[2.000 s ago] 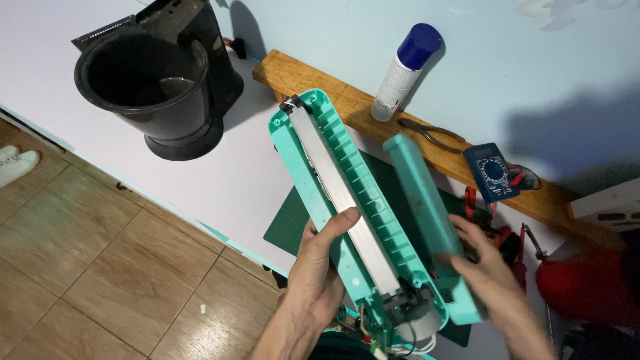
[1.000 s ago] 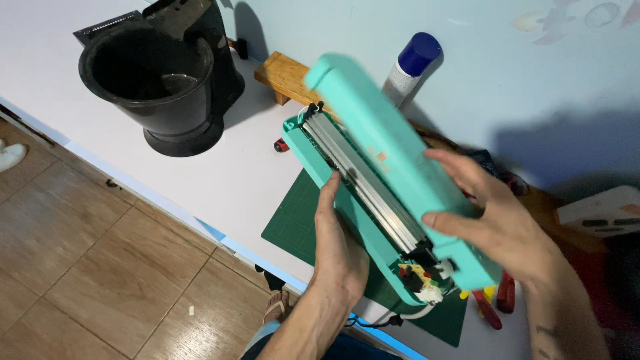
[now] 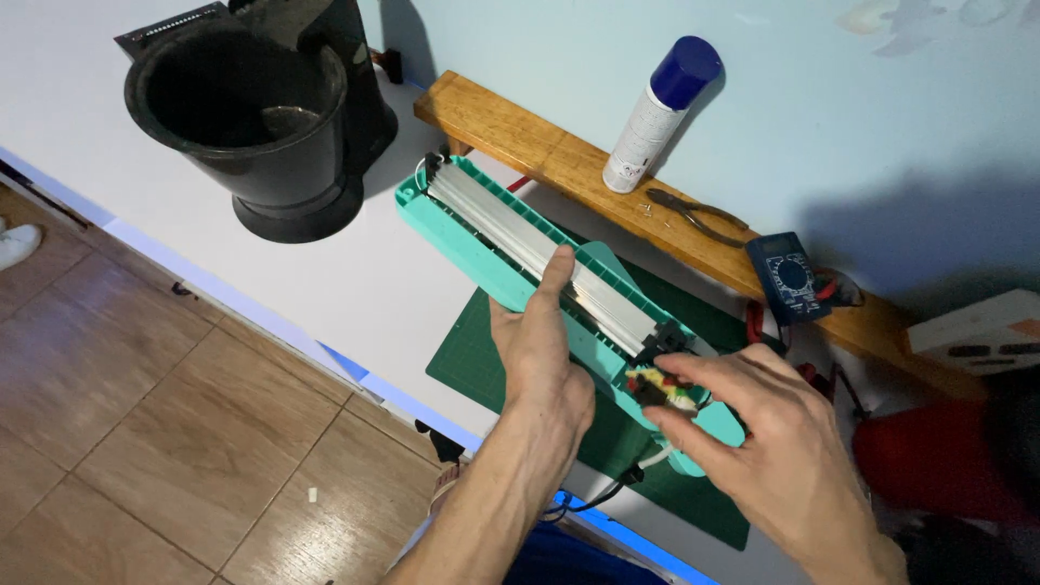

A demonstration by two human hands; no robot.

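Observation:
A long teal plastic housing [image 3: 463, 237] with pale metal bars [image 3: 528, 244] along it lies tilted over a green cutting mat [image 3: 467, 353]. My left hand [image 3: 540, 349] grips the housing at mid-length, thumb on the bars. At the lower right end, the thumb and fingers of my right hand [image 3: 756, 422] close around a small circuit board [image 3: 662, 390] with coloured parts. A cable [image 3: 609, 491] leaves that end. Another teal piece [image 3: 609, 258] shows behind the housing, mostly hidden.
On a wooden shelf [image 3: 520, 134] along the wall are a blue-capped spray can [image 3: 650, 122], pliers [image 3: 699, 218] and a multimeter [image 3: 788, 276]. A large black container [image 3: 276, 162] stands at the left. A red object [image 3: 934, 463] and a white box [image 3: 975, 333] are at the right.
The teal cover my right hand held is out of that hand, which is now at the circuit board. My left hand still holds the housing.

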